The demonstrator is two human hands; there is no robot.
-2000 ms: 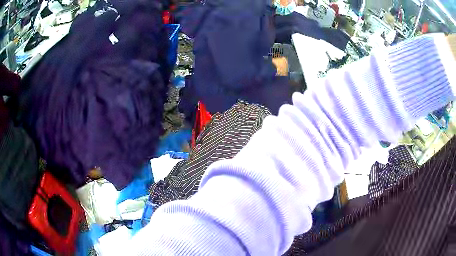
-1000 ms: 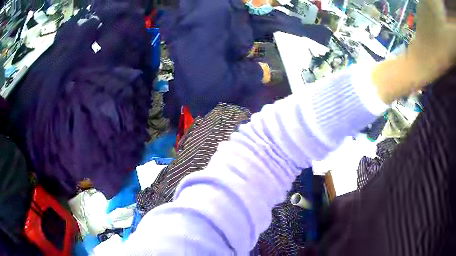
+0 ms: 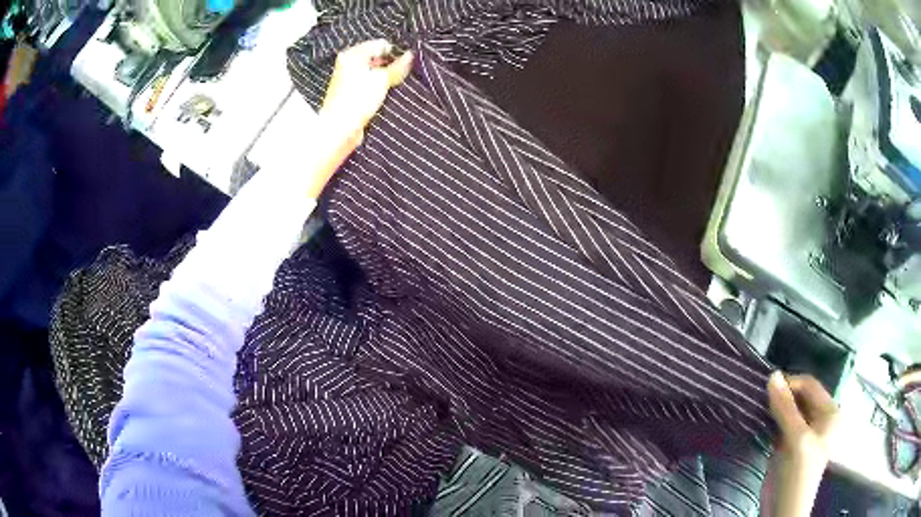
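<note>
Dark maroon-brown pinstriped garment panels (image 3: 505,242) are stretched diagonally across the view, with a slanting band of crossing stripes along the upper edge. My left hand (image 3: 359,86), in a lilac-white sleeve, pinches the cloth at upper left. My right hand (image 3: 803,409) pinches its far corner at lower right, fingers partly hidden. More striped cloth hangs in folds below. A plain dark brown cloth or surface (image 3: 626,111) lies behind the panel.
A pale machine body (image 3: 788,182) stands at the right. Red-handled thread snips (image 3: 902,424) lie at the right edge. A heap of striped cloth (image 3: 91,333) is at the left. Grey striped lap cloth (image 3: 495,490) shows at the bottom. A white table (image 3: 212,111) is at upper left.
The view has turned from the aisle and heaps to the striped cloth. Both hands now show, holding it stretched; before, one raised arm crossed the view.
</note>
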